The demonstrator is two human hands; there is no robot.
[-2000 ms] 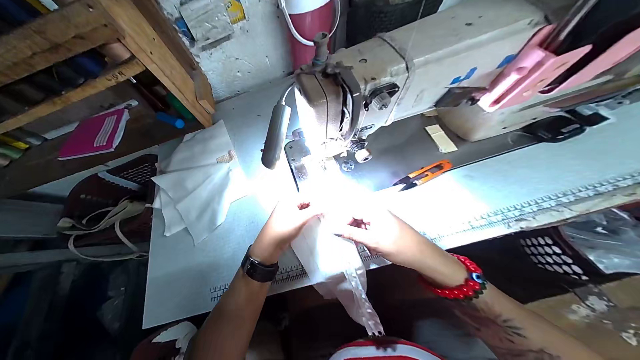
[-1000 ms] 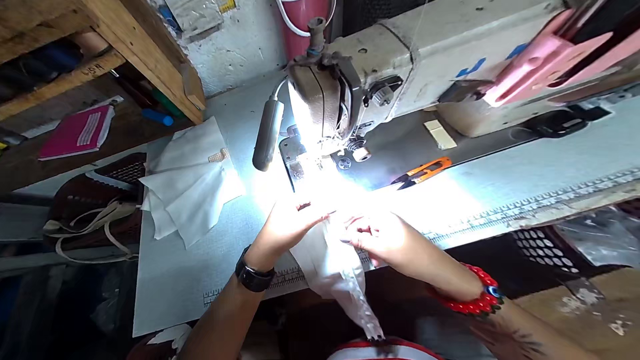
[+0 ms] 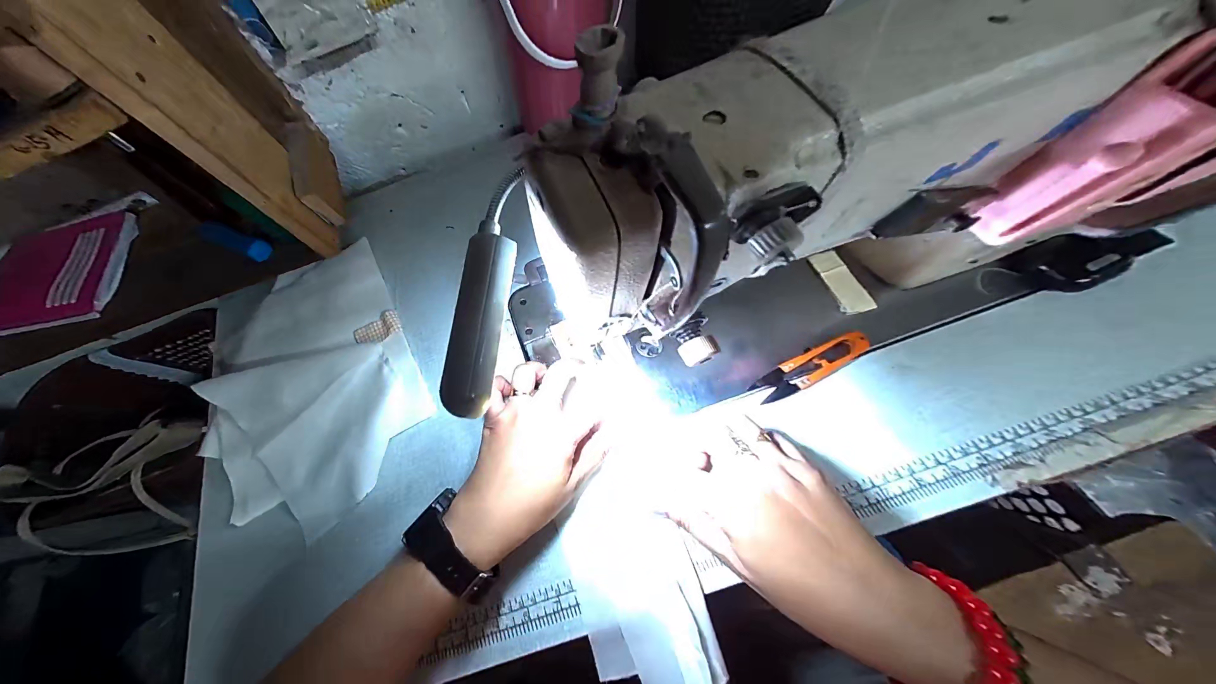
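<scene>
A strip of white fabric runs from the needle area of the sewing machine over the table's front edge. My left hand, with a black watch at the wrist, rests on the fabric just left of the presser foot. On its right part lies my right hand, fingers bent; glare hides the fingertips of this hand and whether they pinch the cloth. Orange thread snips lie on the machine bed beyond my right hand. Folded white cloth pieces lie to the left.
A lamp hangs close above my left hand. Measuring tape markings run along the table's front edge. A wooden shelf and a pink notebook stand at the left. A pink holder is fixed on the machine at right.
My left hand has moved forward beside the presser foot, its fingers now flatter on the cloth. My right hand has spread out from its earlier pinched pose, and the hands are farther apart.
</scene>
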